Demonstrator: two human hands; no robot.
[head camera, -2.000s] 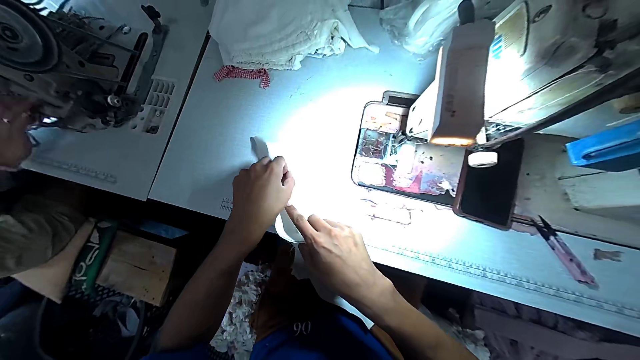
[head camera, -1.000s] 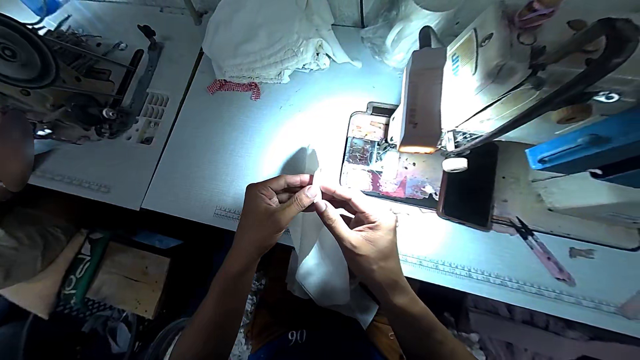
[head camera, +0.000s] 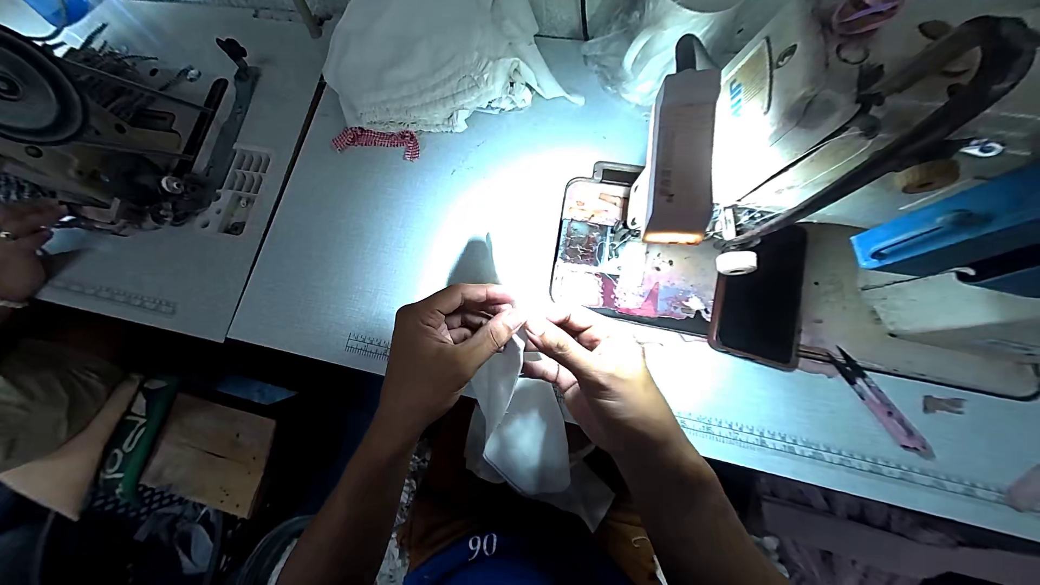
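Observation:
Both hands pinch a piece of white fabric (head camera: 528, 439) at the table's front edge. My left hand (head camera: 447, 349) grips it between thumb and fingers, and my right hand (head camera: 597, 374) pinches it just beside, the thumbs nearly touching. The fabric hangs down over my lap, and bright light washes out the part at the fingertips. To the right stands a sewing machine (head camera: 780, 106) with a lit lamp (head camera: 682, 154) over its needle area. A dark smartphone (head camera: 760, 296) lies on the machine bed.
White gathered fabric (head camera: 422, 65) and a red checked strip (head camera: 376, 140) lie at the back. Thread snips (head camera: 886, 402) rest at the right, near a printed ruler (head camera: 812, 443). Another sewing machine (head camera: 106, 138) is at the left, with a co-worker's hand (head camera: 20, 252) beside it.
Two seconds ago both hands were lower over the fabric on the table; since then they have come together at one spot, lifting the fabric between the fingertips. The view has shifted slightly.

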